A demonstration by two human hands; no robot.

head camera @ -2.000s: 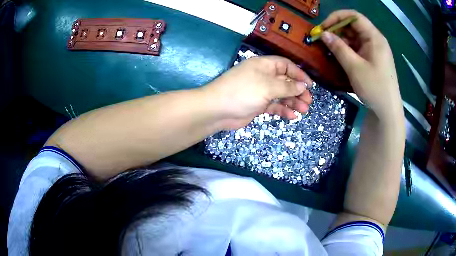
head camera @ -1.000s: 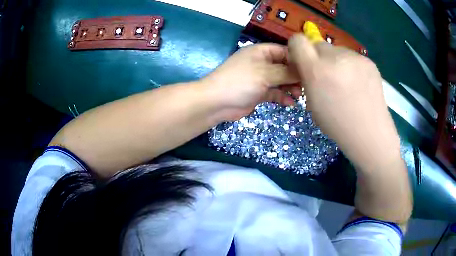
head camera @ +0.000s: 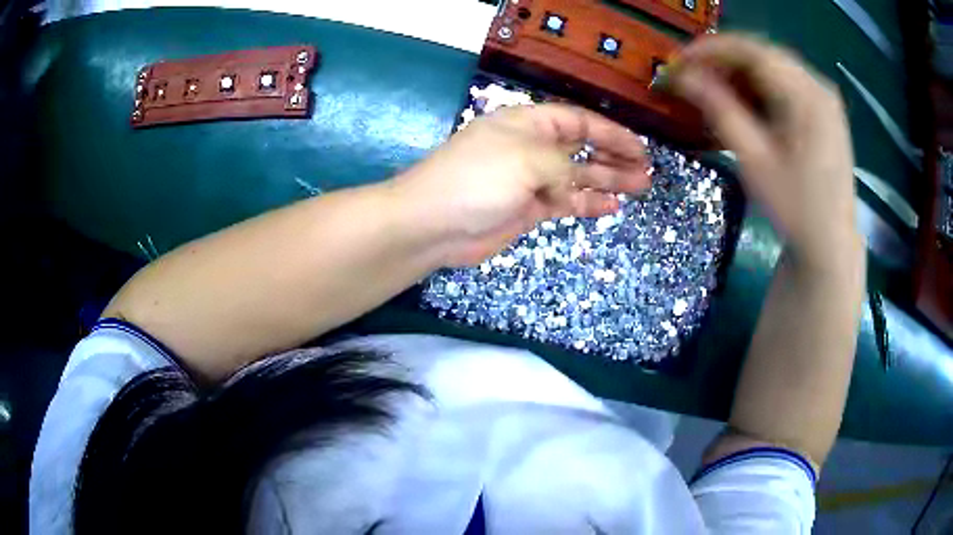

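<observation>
A red-brown panel [head camera: 581, 50] with square openings lies at the top, beyond a dark tray [head camera: 681, 350] of small silver metal parts [head camera: 617, 274]. My left hand [head camera: 554, 172] is over the tray, palm up with fingers partly curled, and a few small silver parts show between its fingers. My right hand [head camera: 768, 125] is blurred at the panel's right part, fingers bent around a thin tool whose yellowish tip barely shows; the hand hides the rest of the tool and that end of the panel.
Another red-brown panel [head camera: 223, 87] lies at the left on the green surface [head camera: 345, 125]. Part of a further panel [head camera: 684, 10] shows at the top edge. A white strip [head camera: 408, 21] runs along the far side. A slim dark thing [head camera: 880, 329] lies at the right.
My right hand has moved from beside my left hand back over the panel's right part. My left hand has opened out somewhat. The worked panel and the left panel appear shifted slightly left.
</observation>
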